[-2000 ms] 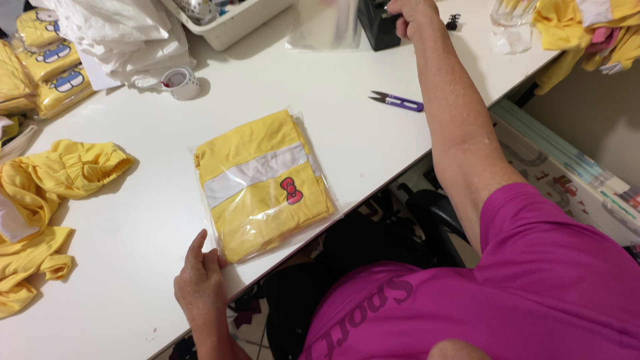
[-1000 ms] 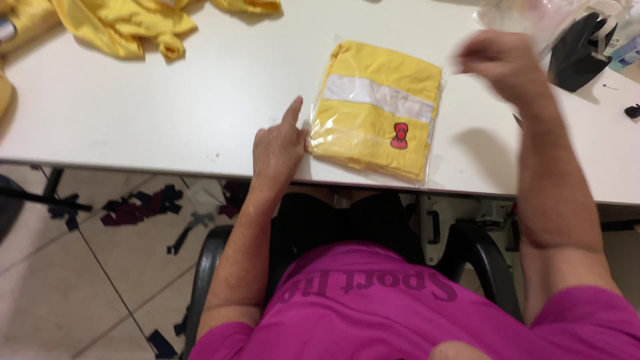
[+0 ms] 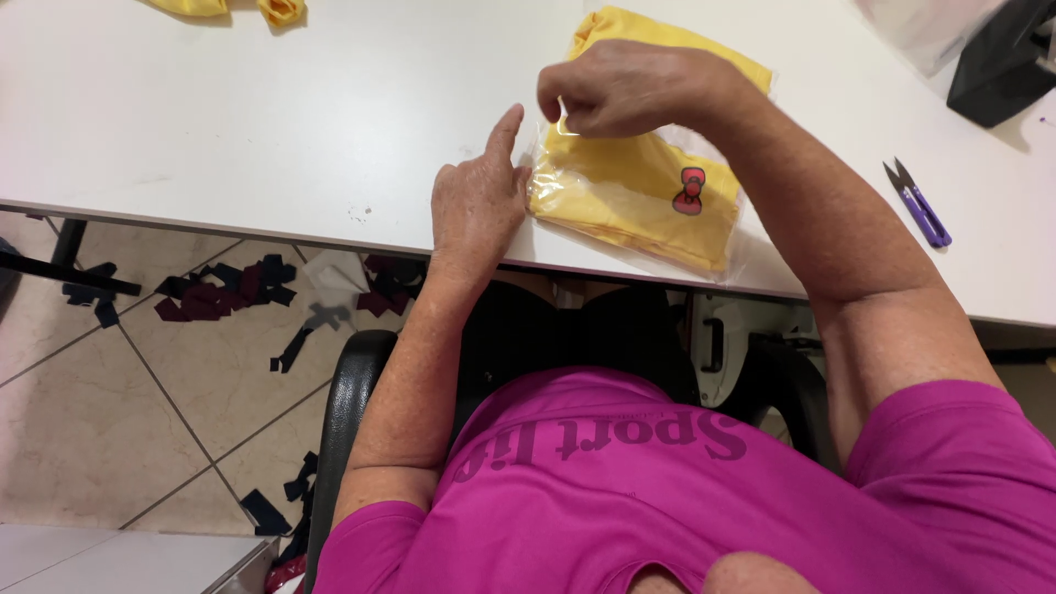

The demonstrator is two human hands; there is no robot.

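Observation:
A folded yellow garment with a white band and a red bow motif lies in a clear plastic bag [image 3: 635,198] at the table's front edge. My left hand [image 3: 483,198] rests on the table by the bag's left edge, index finger stretched out and the thumb side close to the plastic. Over the upper left part of the bag is my right hand [image 3: 623,91], fingers curled and thumb near the index finger. Whether a small piece of something is pinched in those fingertips, I cannot tell. The hand and forearm hide part of the garment.
Purple-handled thread snips [image 3: 922,206] lie on the white table [image 3: 247,132] to the right. Behind them stands a black tape dispenser [image 3: 1002,70] beside clear plastic. Yellow fabric [image 3: 282,10] is at the far left. Fabric scraps [image 3: 223,289] litter the tiled floor; a chair armrest [image 3: 351,412] is at my left.
My right hand has moved from the black dispenser leftward to above the bagged garment. My left hand stays beside the bag. The view has shifted.

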